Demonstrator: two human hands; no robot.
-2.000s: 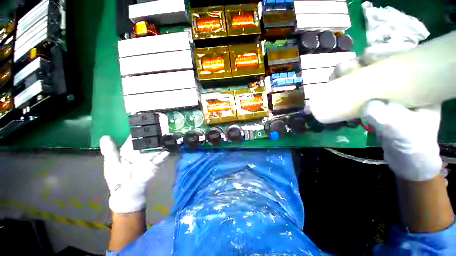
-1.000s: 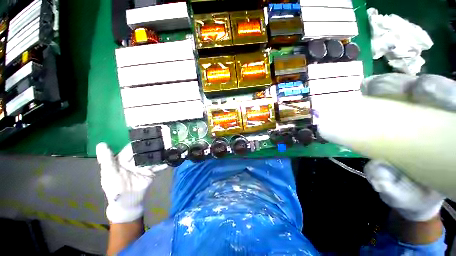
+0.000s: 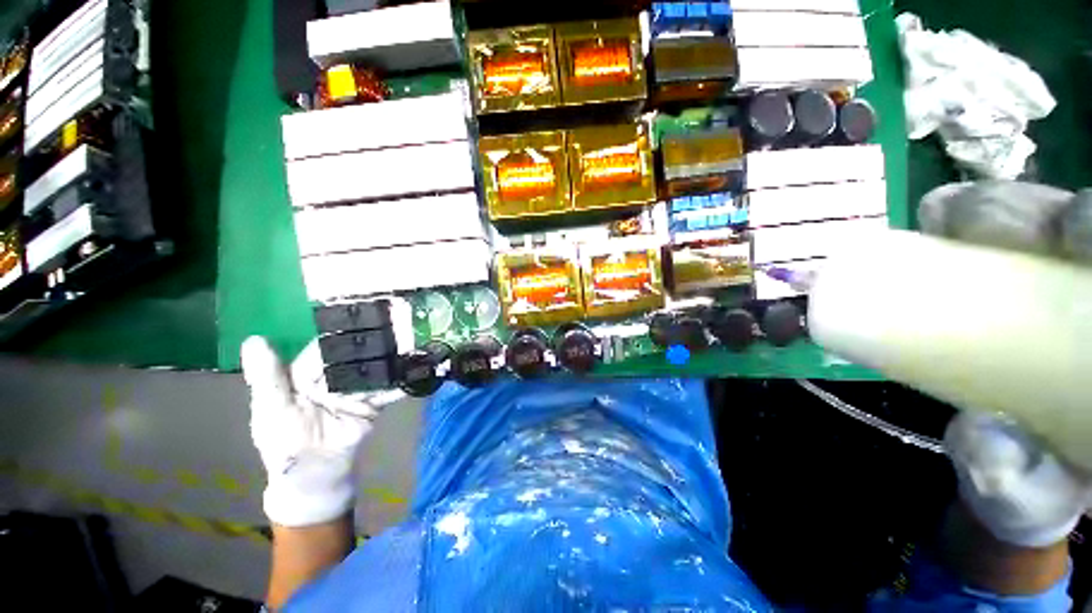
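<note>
The power board (image 3: 527,228) lies across the view, with white heatsinks (image 3: 389,222), yellow-taped transformers (image 3: 569,170) and round capacitors (image 3: 528,352). My left hand (image 3: 309,434), in a white glove, is at its lower left corner, fingers around the black blocks' edge. My right hand (image 3: 1018,473), gloved, is shut on the large milky dispensing syringe (image 3: 958,317), partly hidden behind it. The syringe's purple needle hub (image 3: 787,278) points left, over the gap between the right heatsinks and the lower transformers. The needle's end is too small to tell.
Another board (image 3: 78,156) stands at the left on the green mat (image 3: 198,240). A crumpled white cloth (image 3: 976,96) lies at the upper right. A pale hose (image 3: 868,417) hangs at the lower right. The blue apron (image 3: 563,491) is below the board's front edge.
Over two seconds the board has shifted slightly down in view. My right hand and the syringe have moved right and down, and the needle hub now shows clearly. My left hand stays at the corner.
</note>
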